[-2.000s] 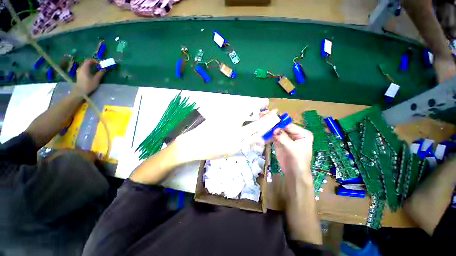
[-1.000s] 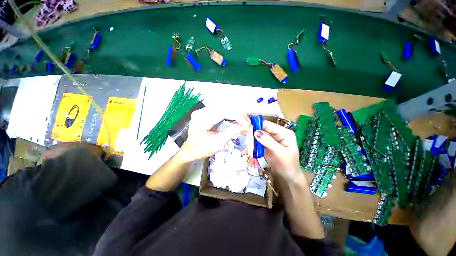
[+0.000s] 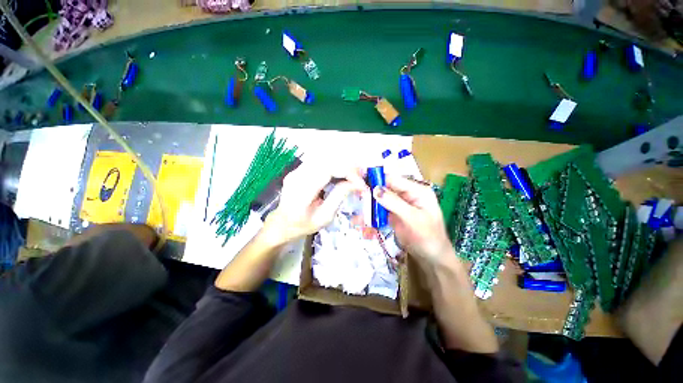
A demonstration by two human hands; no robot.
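Note:
A blue battery cell (image 3: 378, 198) stands nearly upright between my hands, above the open cardboard box (image 3: 352, 298). My right hand (image 3: 416, 218) grips the cell with thumb and fingers. My left hand (image 3: 303, 206) is at the cell's left side with bent fingers; its fingertips are overexposed, so whether it holds anything cannot be told. Thin reddish leads show below the cell. White paper pieces (image 3: 344, 258) fill the box.
Green circuit board panels (image 3: 565, 217) and loose blue cells (image 3: 542, 282) lie at right. A green strand bundle (image 3: 258, 183) lies left. Cell-and-board assemblies (image 3: 386, 111) are on the green belt (image 3: 329, 116) beyond. A person's dark sleeve (image 3: 82, 284) is at left; a blurred arm (image 3: 655, 295) is at right.
The cell has gone from slanted to nearly upright and lower, over the box. Belt items have shifted left. The neighbour's hand at upper left and the arm at upper right have left the belt.

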